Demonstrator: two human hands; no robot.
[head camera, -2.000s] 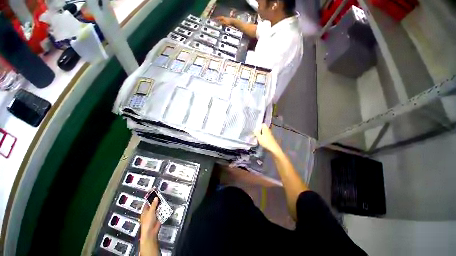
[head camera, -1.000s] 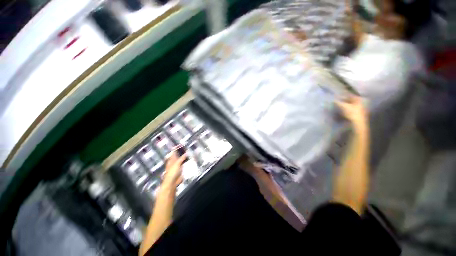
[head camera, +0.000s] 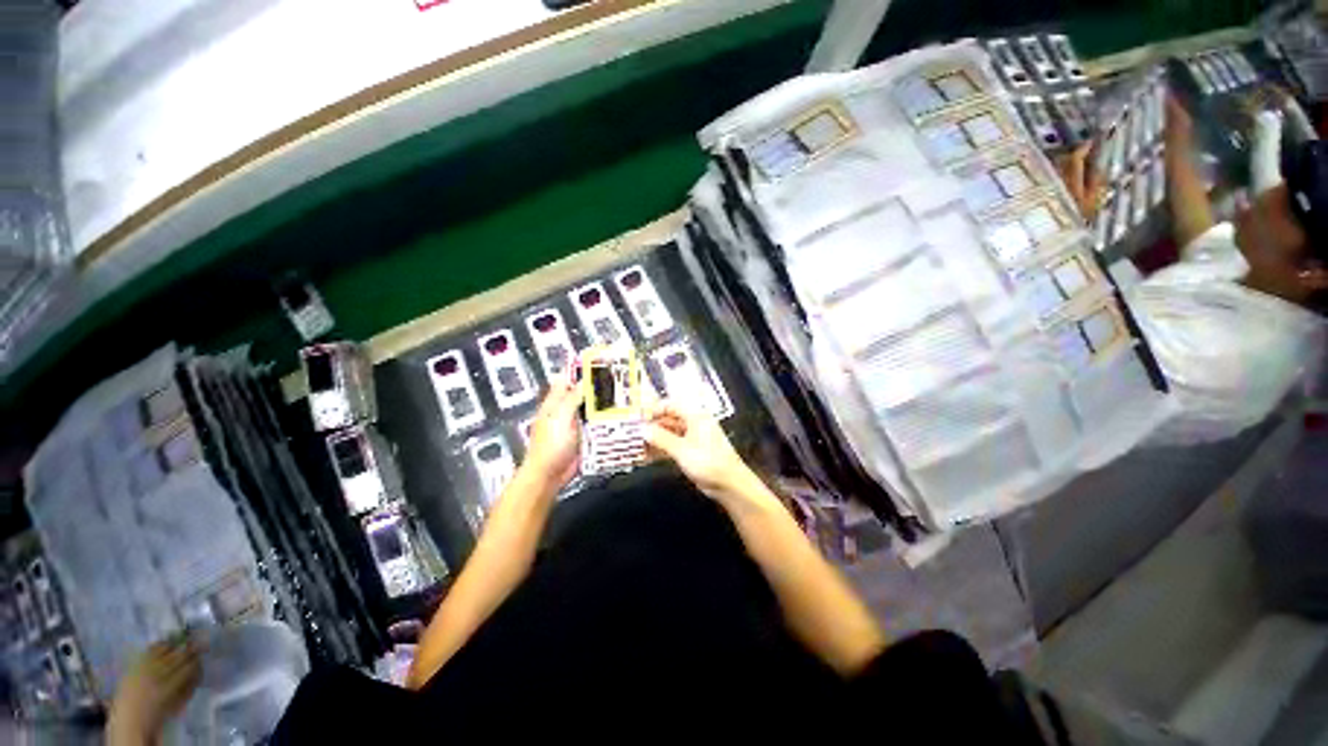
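Observation:
A phone unit with a yellow-framed front cover (head camera: 612, 413) is held upright between my two hands, above the blister tray. My left hand (head camera: 556, 429) grips its left edge. My right hand (head camera: 688, 437) touches its lower right side with bent fingers. The blister tray (head camera: 574, 299) lies below with white phones in two rows of pockets; some of its near pockets are hidden by my hands and the held piece.
A stack of parts trays (head camera: 859, 292) with gold-framed covers stands right, another stack (head camera: 109, 437) left. Phone units (head camera: 350, 466) pile beside the left stack. The green belt (head camera: 481, 241) runs behind. A coworker (head camera: 1223, 306) is at right; another person's hand (head camera: 153, 685) shows lower left.
The view has turned. My right hand has left the parts-tray stack and come to my left hand. A yellow-framed cover now shows at the held phone.

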